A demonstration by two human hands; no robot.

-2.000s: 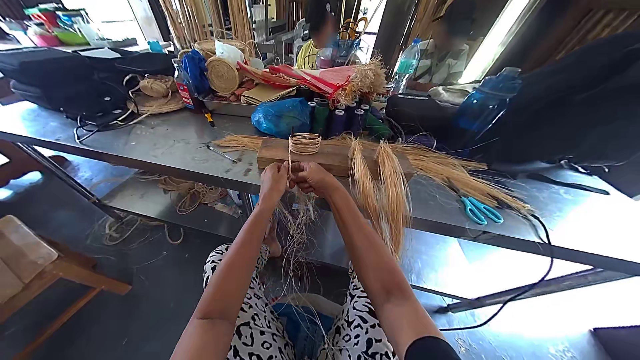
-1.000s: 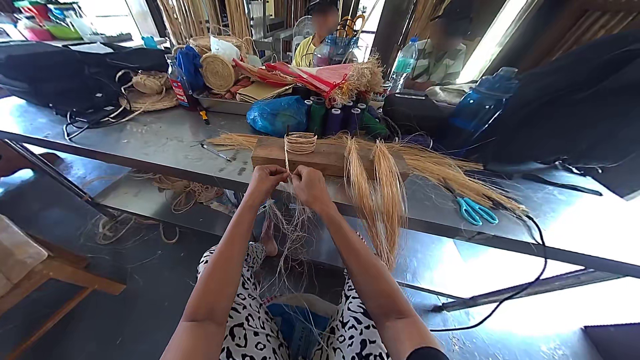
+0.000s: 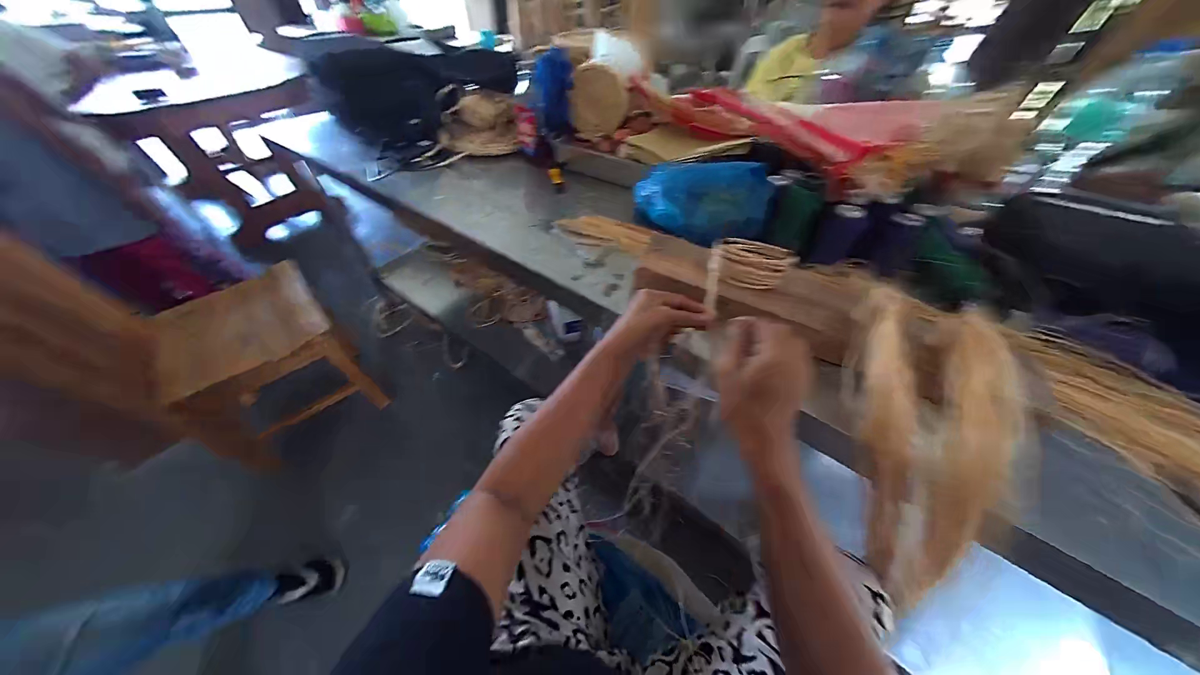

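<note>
My left hand [image 3: 662, 319] pinches the lower end of a pale fibre braid [image 3: 712, 281] that hangs over the front of a wooden block [image 3: 684, 267]. A coil of the same thin braid [image 3: 757, 262] lies on top of the block. My right hand [image 3: 764, 375], blurred and loosely curled, is just right of the braid; whether it grips a strand cannot be told. Loose fibre ends [image 3: 670, 431] dangle under both hands. Two bundles of tan fibre [image 3: 891, 403] hang over the block to the right, and more long fibre [image 3: 1116, 384] lies along the table.
Behind the block are a blue plastic bag [image 3: 703, 202], dark thread spools [image 3: 839, 232] and red wrapping [image 3: 778, 117]. The metal table [image 3: 525, 206] has a lower shelf with coiled cords [image 3: 506, 305]. A wooden chair [image 3: 239, 323] and a person's shoe [image 3: 311, 579] are at the left; another person in yellow [image 3: 783, 70] is behind the table.
The view has swung left. My right hand has come apart from my left, which stays at the braid below the block. The chair at the left and a person's leg now show.
</note>
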